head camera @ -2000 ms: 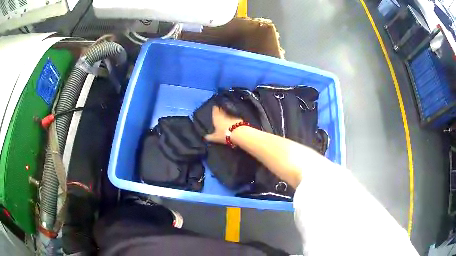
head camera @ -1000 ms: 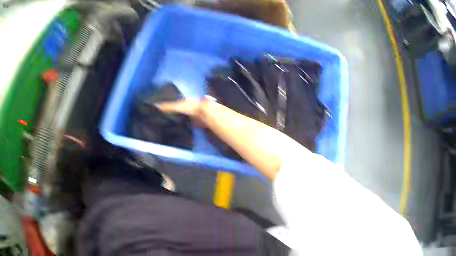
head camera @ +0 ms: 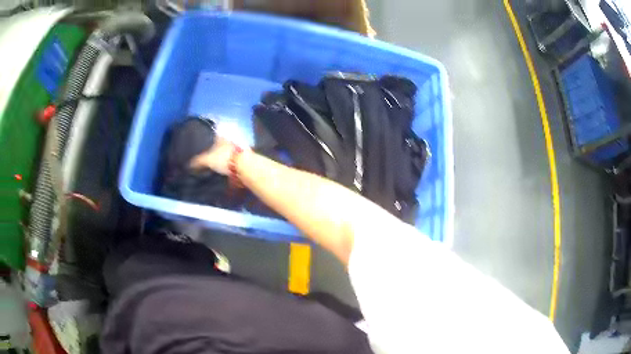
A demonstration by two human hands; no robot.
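A blue plastic tote (head camera: 277, 225) stands in front of me with several black pouches (head camera: 339, 131) packed in its right part, pale edges showing. More black pouches (head camera: 187, 138) lie in its near left corner. My right hand (head camera: 218, 157), with a red bead bracelet at the wrist, reaches into the tote and rests at these left pouches. The hand is blurred, and its fingertips merge with the dark fabric, so I cannot tell whether it grips one. My left hand is not in view.
The green trimmer housing (head camera: 21, 138) and grey ribbed hose (head camera: 52, 173) stand at the left. Dark cloth covers my lap (head camera: 221, 311). A brown carton edge (head camera: 325, 14) shows behind the tote. Grey floor with a yellow line (head camera: 546, 152) runs at the right, beside another blue tote (head camera: 588, 100).
My right hand has moved from the middle pouches to the left ones. The pouches at the left and middle sit differently. The view has shifted.
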